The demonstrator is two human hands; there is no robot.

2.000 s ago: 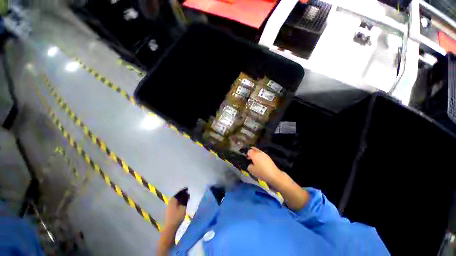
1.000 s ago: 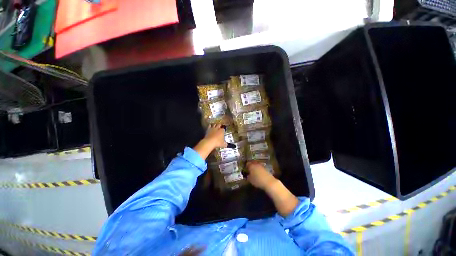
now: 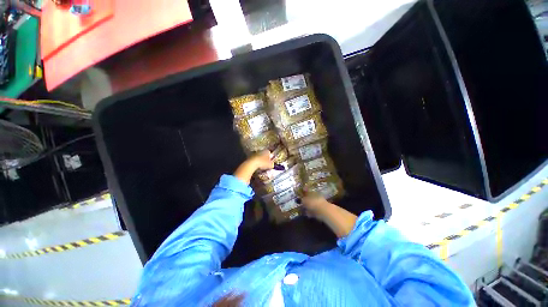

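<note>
A large black bin (image 3: 108, 162) lies open in front of me. Bagged components (image 3: 298, 105) with yellowish-tan contents and white labels lie in two rows in its right half. My left hand (image 3: 262, 164), with dark covers on its fingertips, is at the left row, its fingers closed on a creased bag near the middle. My right hand (image 3: 311, 204) is blurred at the near end of the right row, touching the bags; its fingertips are partly hidden, so its grip cannot be made out.
A second black bin (image 3: 479, 144) stands tilted to the right. Red sheets (image 3: 120, 36) lie on a surface at the upper left, beside a green mat (image 3: 27, 63). Yellow-black tape (image 3: 66, 244) marks the floor. A dark rack (image 3: 517, 285) is at the lower right.
My left hand has come from low beside my body into the bin and onto the bags. My right hand has stayed by the near bags. The view has turned to face the bin.
</note>
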